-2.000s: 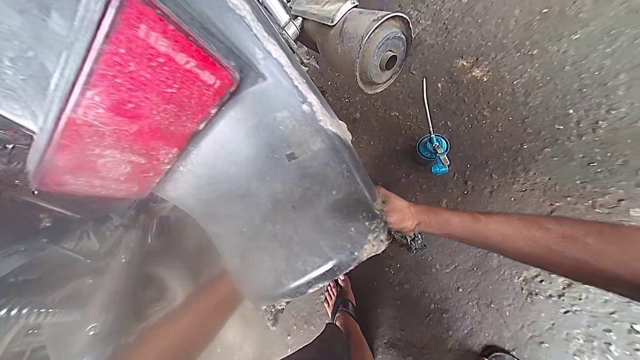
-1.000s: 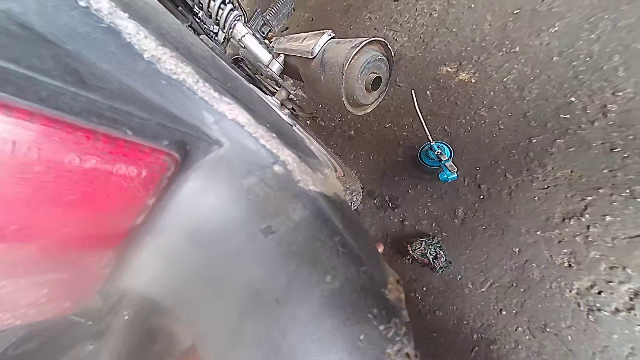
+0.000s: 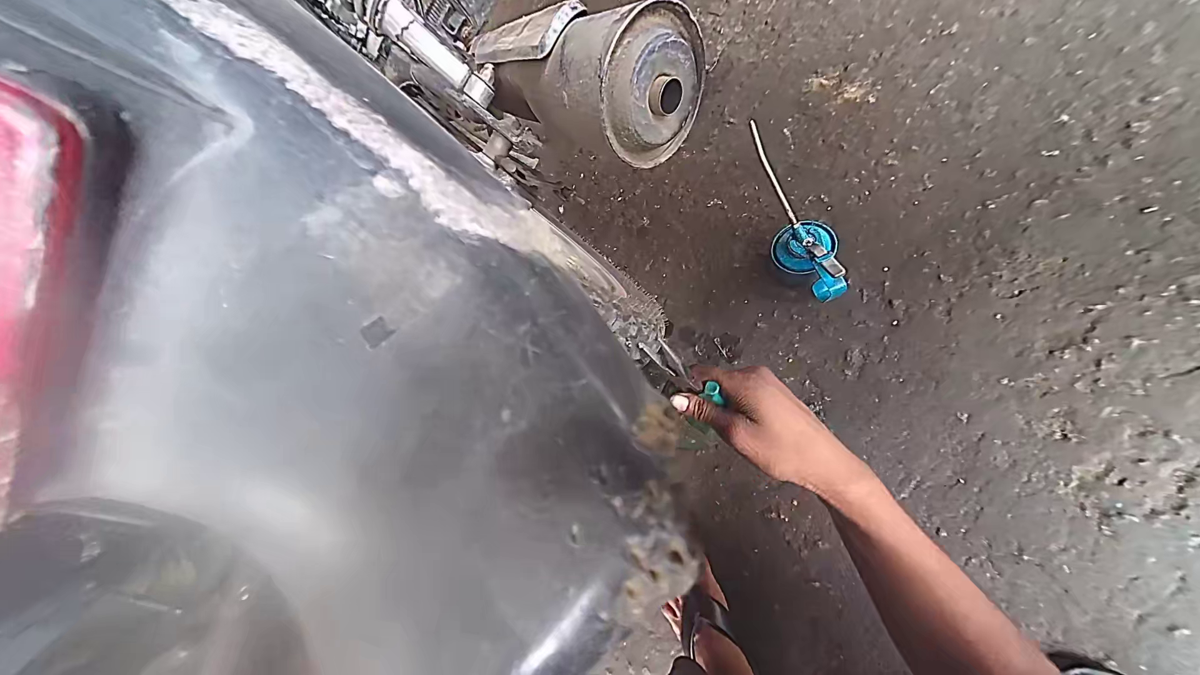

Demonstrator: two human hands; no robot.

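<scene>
My right hand [image 3: 750, 412] is closed around a tool with a green handle [image 3: 713, 393], at the lower edge of a motorcycle's grey rear fender [image 3: 450, 375]. A thin metal shaft points from the fingers up and left toward the dirt-caked underside of the fender; its tip cannot be made out. Mud and whitish grime coat the fender's edge, and a red tail light [image 3: 23, 281] shows at the far left. My left hand is not in view.
A rusty exhaust silencer [image 3: 647, 89] juts out at the top, beside a shock absorber [image 3: 427, 47]. A blue oil can [image 3: 806, 253] with a long thin spout stands on the rough dirt ground [image 3: 1012, 281]. A sandalled foot [image 3: 698, 619] is below the fender.
A second ago my right hand was almost wholly hidden behind the fender; now it shows with the green-handled tool. The dark tangled clump seen on the ground then is no longer visible.
</scene>
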